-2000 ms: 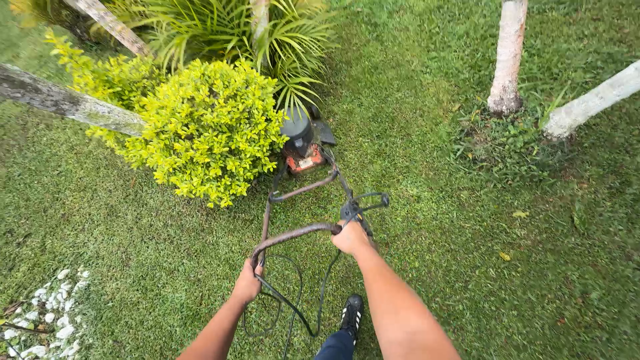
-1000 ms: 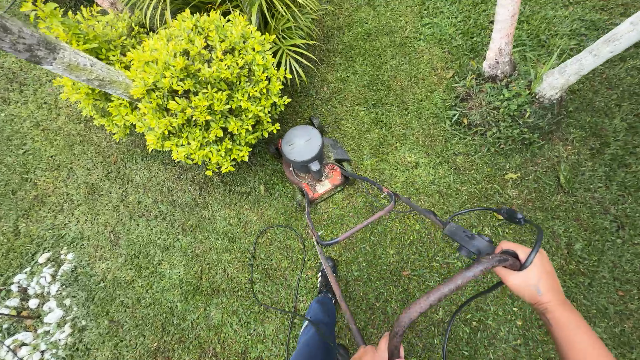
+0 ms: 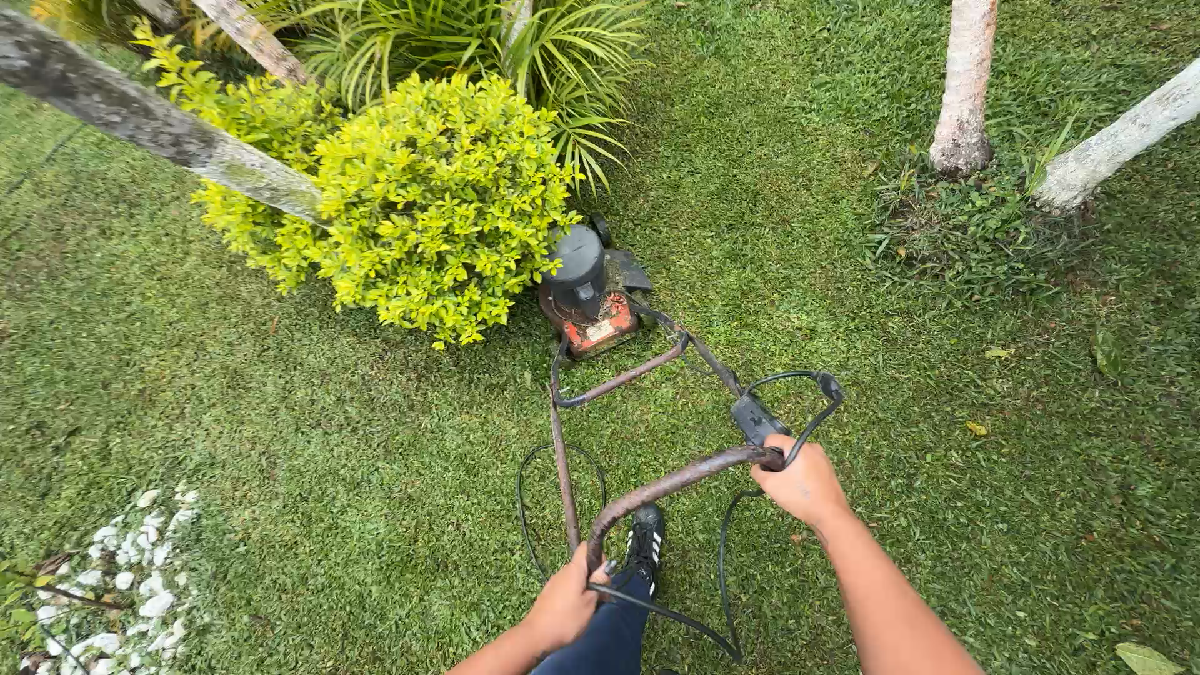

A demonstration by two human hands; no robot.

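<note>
An electric lawn mower (image 3: 592, 291) with a grey motor cover and worn orange deck stands on the grass, its left side against the yellow-green shrub (image 3: 441, 206). Its rusty tubular handle (image 3: 675, 480) reaches back toward me. My right hand (image 3: 804, 480) grips the handle's right corner, just behind the black switch box (image 3: 757, 418). Lower down, my left hand (image 3: 568, 596) is closed around the left side of the handle. A black power cord (image 3: 724, 553) loops from the switch box past my right hand and beneath the handle to my left hand.
Leaning trunks (image 3: 159, 122) and a palm-like plant (image 3: 450, 42) stand behind and beside the shrub. Two pale trunks (image 3: 962, 89) rise from a weedy patch at the right. White stones (image 3: 155, 600) lie at the lower left. My shoe (image 3: 645, 544) is below the handle.
From one second ago, the mower has moved forward, away from me, and up against the shrub. The handle and both hands now appear farther left in view. Both hands have stayed on the handle.
</note>
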